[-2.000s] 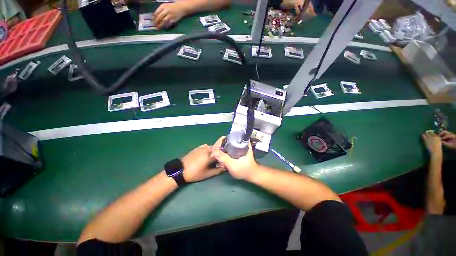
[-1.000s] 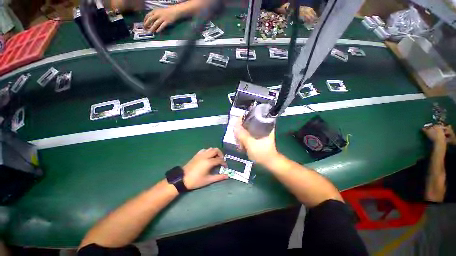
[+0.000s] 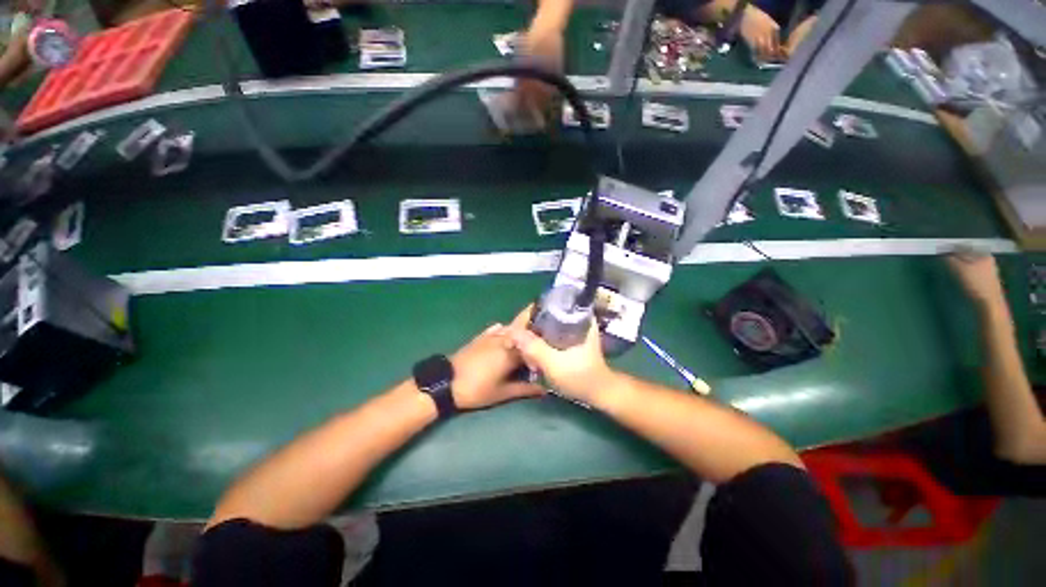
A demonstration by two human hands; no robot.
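My right hand (image 3: 574,365) is closed around the grey electric screwdriver (image 3: 563,315), held upright just in front of the screw feeder (image 3: 637,235). Its dark cable rises from the top. My left hand (image 3: 496,365) lies against the right hand at the screwdriver's base, low over the green bench. The hands and tool hide the white housing and the screwdriver's tip, so what the left fingers hold does not show. A thin pale-blue tool (image 3: 677,365) lies right of the feeder.
A black cooling fan (image 3: 766,325) lies right of the feeder. White housings (image 3: 431,216) lie on the belt beyond the pale rail (image 3: 344,272). A black-sided box (image 3: 57,321) stands at left, a red tray (image 3: 109,67) far left. Other people's arms reach in at the far side and right.
Since one second ago the screwdriver has come down and left from the feeder to my left hand, covering the housing seen there. Another person's hand has reached onto the far belt.
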